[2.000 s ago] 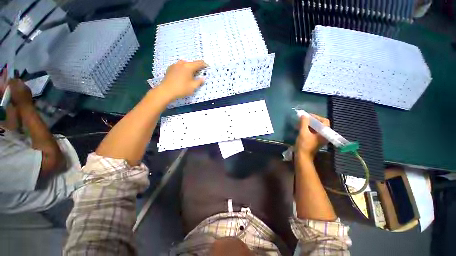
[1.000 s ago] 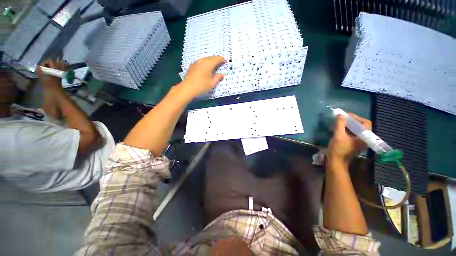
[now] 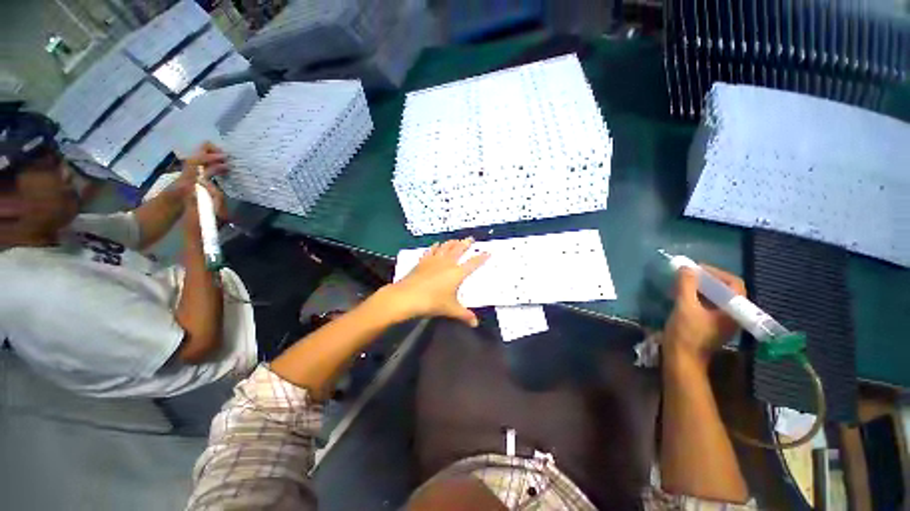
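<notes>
A flat white perforated board (image 3: pixel 544 267) lies at the bench's near edge. My left hand (image 3: pixel 439 284) lies on its left end, fingers spread and pointing right; whether it grips the board's edge is hidden. My right hand (image 3: pixel 698 314) holds a dispensing syringe (image 3: pixel 733 299) like a pen, its tip pointing up and left, to the right of the board and apart from it. A green cap (image 3: pixel 781 346) sits at the syringe's rear, with a yellowish-green air hose (image 3: pixel 823 399) curving down from it. A thick stack of boards (image 3: pixel 499 150) stands just behind the flat board.
Another stack of boards (image 3: pixel 808 165) stands at right, before a black slotted rack (image 3: pixel 778 45). A black ribbed strip (image 3: pixel 803 319) lies right of my right hand. A small white paper (image 3: pixel 522 321) is at the bench edge. At left a seated person (image 3: pixel 110 299) holds another syringe (image 3: pixel 208 220).
My left hand has moved from the middle stack down onto the flat board. The slanted board at the stack's front now sits flush. My right hand still holds the syringe. The view has shifted.
</notes>
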